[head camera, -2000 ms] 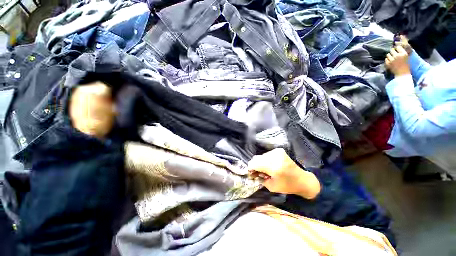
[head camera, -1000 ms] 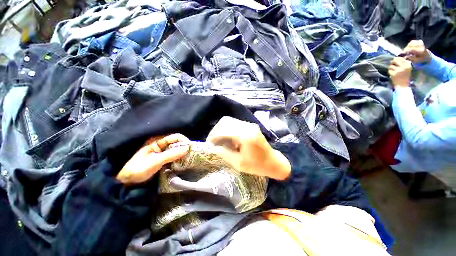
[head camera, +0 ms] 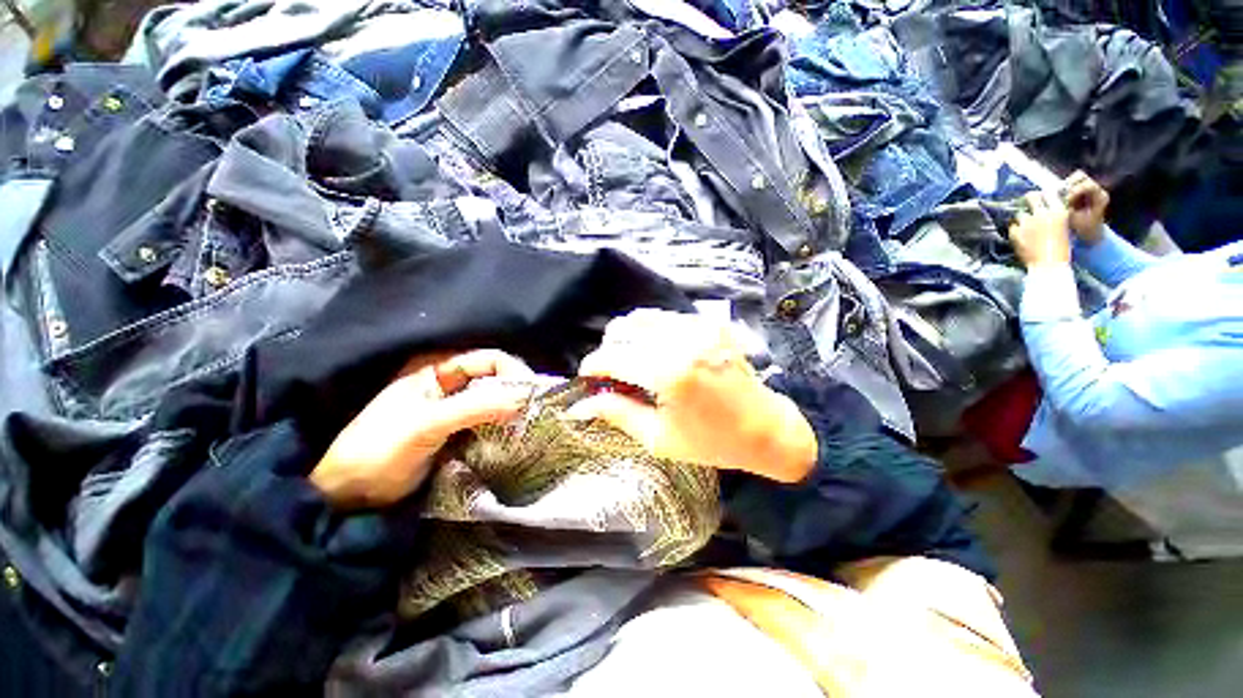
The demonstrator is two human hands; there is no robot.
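Note:
A dark grey denim jacket with gold-beige stitched embroidery (head camera: 579, 477) lies bunched over my lap. My left hand (head camera: 416, 426) pinches the top edge of the embroidered part between thumb and fingers. My right hand (head camera: 702, 396) is closed just to the right, over the same edge. Thread snips (head camera: 614, 389) show as a dark and reddish bit inside the right fist, with thin blades pointing toward the left fingertips. The blades are small and blurred, and I cannot tell whether they touch a thread.
Grey-black and blue denim garments (head camera: 545, 82) are heaped in front. Plain black cloth (head camera: 464, 293) lies just beyond my hands. A white and orange cloth (head camera: 804, 634) covers my lap. A person in light blue sleeves (head camera: 1077, 361) handles a garment at the right.
My left hand came down from the left to the embroidery edge, and the embroidered part is now bunched between both hands. In the last second the hands have barely moved; the snips show more clearly.

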